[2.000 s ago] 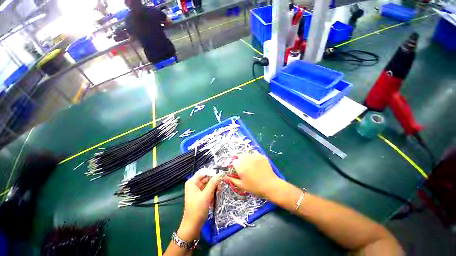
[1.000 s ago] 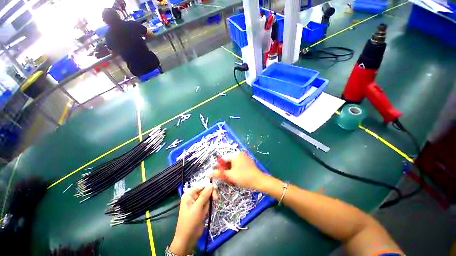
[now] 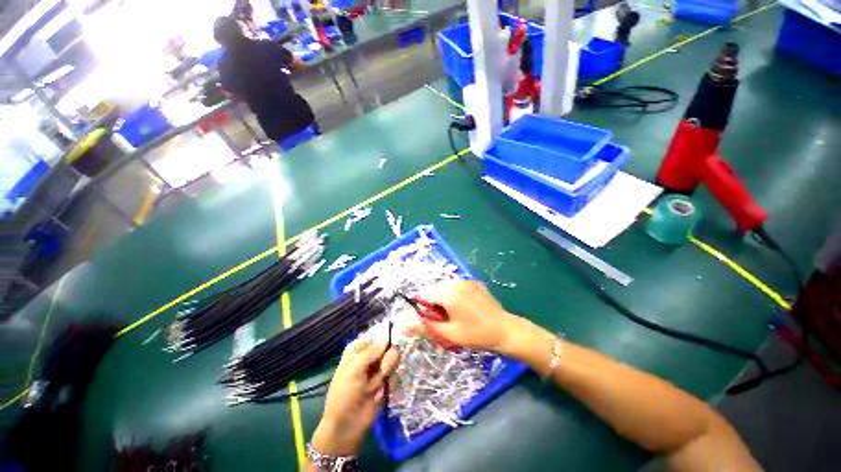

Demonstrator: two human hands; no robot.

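My left hand (image 3: 358, 380) is closed around a black cable (image 3: 387, 355) whose end points up over the blue tray (image 3: 398, 446). My right hand (image 3: 468, 318) holds small red-handled snips (image 3: 430, 312), with the dark tip pointing left, just above and right of the cable's end. Tip and cable end look apart. The tray is heaped with white-silver scraps (image 3: 426, 392). One black cable bundle (image 3: 309, 343) overlaps the tray's left rim, and another bundle (image 3: 242, 300) lies beyond it. Fine detail at the cable end is blurred.
Stacked blue trays (image 3: 556, 161) sit on white paper (image 3: 609, 218) behind. A steel ruler (image 3: 585, 256), green tape roll (image 3: 672, 219), red heat gun (image 3: 703, 147) and black cord (image 3: 664, 328) are at right. Dark bundles lie lower left. A person (image 3: 266, 83) in dark clothing is beyond.
The view has shifted slightly. The red handles and dark tip of the snips now show beside the cable end; one second ago they were mostly hidden by my right hand. My left hand still holds a cable.
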